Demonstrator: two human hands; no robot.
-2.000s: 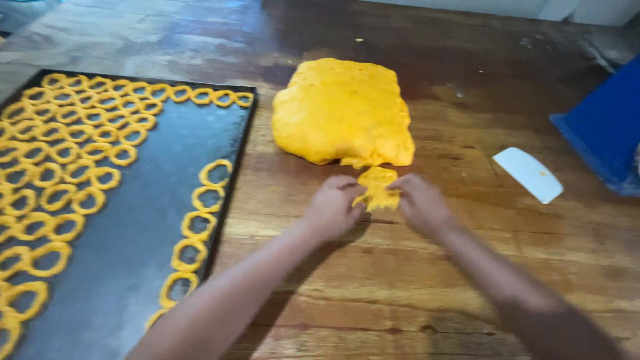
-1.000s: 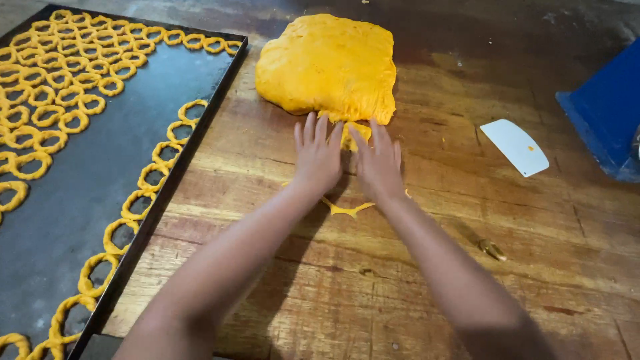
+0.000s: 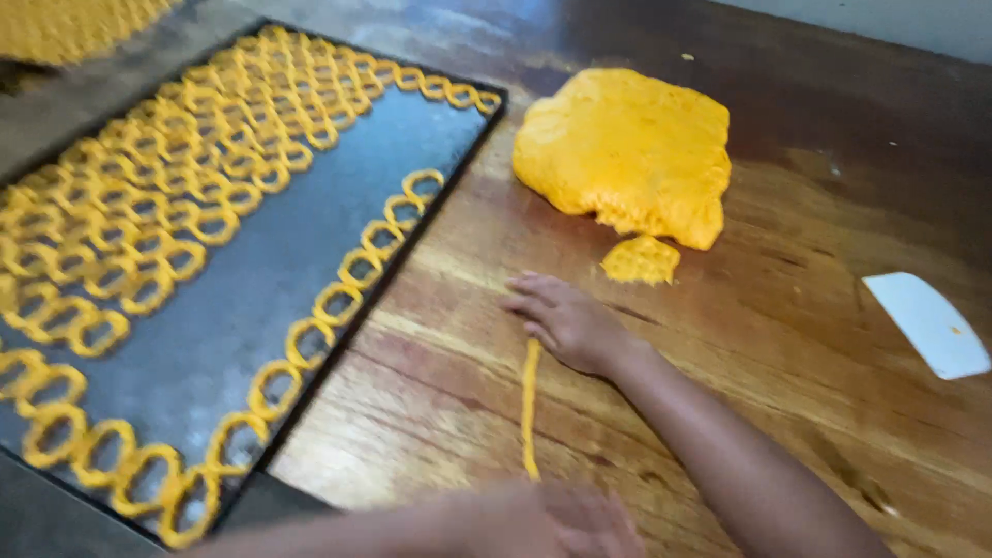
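A thin yellow dough strip [image 3: 530, 411] lies lengthwise on the wooden table between my hands. My right hand [image 3: 570, 322] is at its far end, fingers spread toward the left; whether they pinch the strip cannot be told. My left hand [image 3: 573, 519], blurred at the bottom of the view, covers the strip's near end. Beyond my right hand rests a large yellow dough slab [image 3: 628, 147], with a small dough piece [image 3: 642, 260] just in front of it.
On the left lies a dark metal tray [image 3: 310, 407] with many yellow dough rings [image 3: 271, 390] along its sides. A white plastic dough scraper [image 3: 930, 324] lies at the right. More yellow pieces [image 3: 77, 23] show at the upper left. A pale wall [image 3: 891, 23] stands behind the table [image 3: 775, 349].
My hands were side by side near the slab; now they are apart, the left one close to the view's bottom edge. The strip now runs straight between them. The view has shifted toward the tray.
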